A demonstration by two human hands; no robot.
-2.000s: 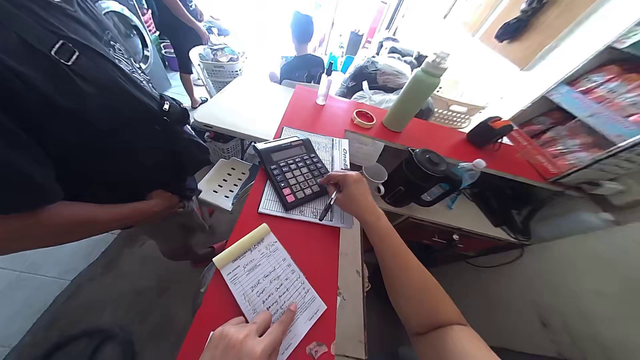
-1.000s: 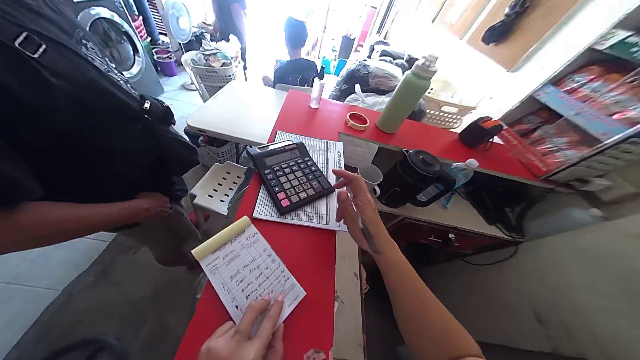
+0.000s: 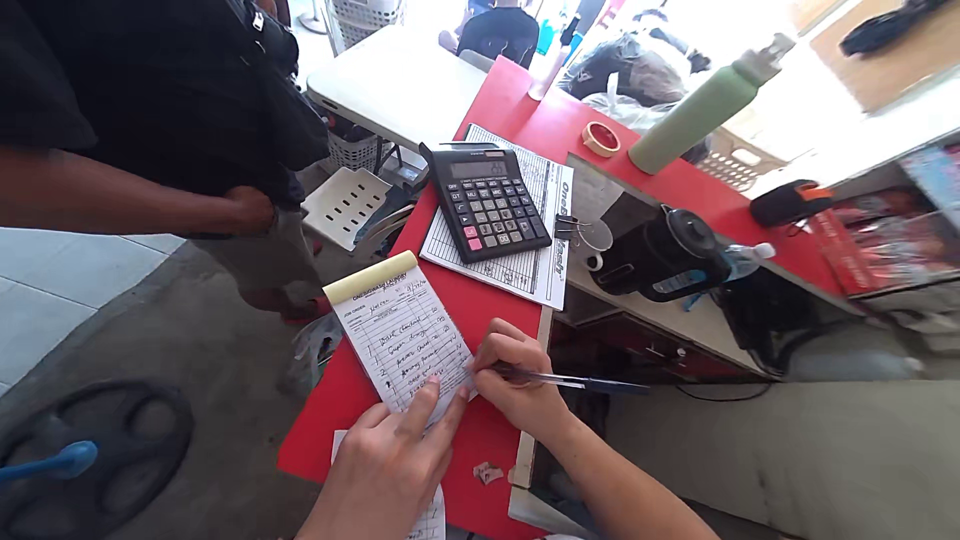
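A pad of printed forms [image 3: 397,337] with handwriting lies on the red counter [image 3: 457,300], its yellow top edge away from me. My left hand [image 3: 405,450] rests on its lower part, fingers apart and fingertips on the paper. In my right hand [image 3: 517,375] is a pen [image 3: 585,384], its writing end at the pad's right edge. Beyond the pad a black desk calculator [image 3: 491,202] sits on a stack of lined sheets [image 3: 525,277] held by a binder clip [image 3: 572,225]. More paper [image 3: 431,517] shows under my left hand.
A green bottle [image 3: 697,116], a roll of tape [image 3: 601,139] and a small spray bottle [image 3: 549,71] stand farther along the counter. Right of the calculator are a mug [image 3: 596,238] and a black electric kettle [image 3: 664,255]. A person in black [image 3: 165,112] stands at the left, beside a white table [image 3: 397,82].
My right hand has moved from beside the calculator down to the pad's right edge, with the pen. My left hand stays on the pad. The view has shifted.
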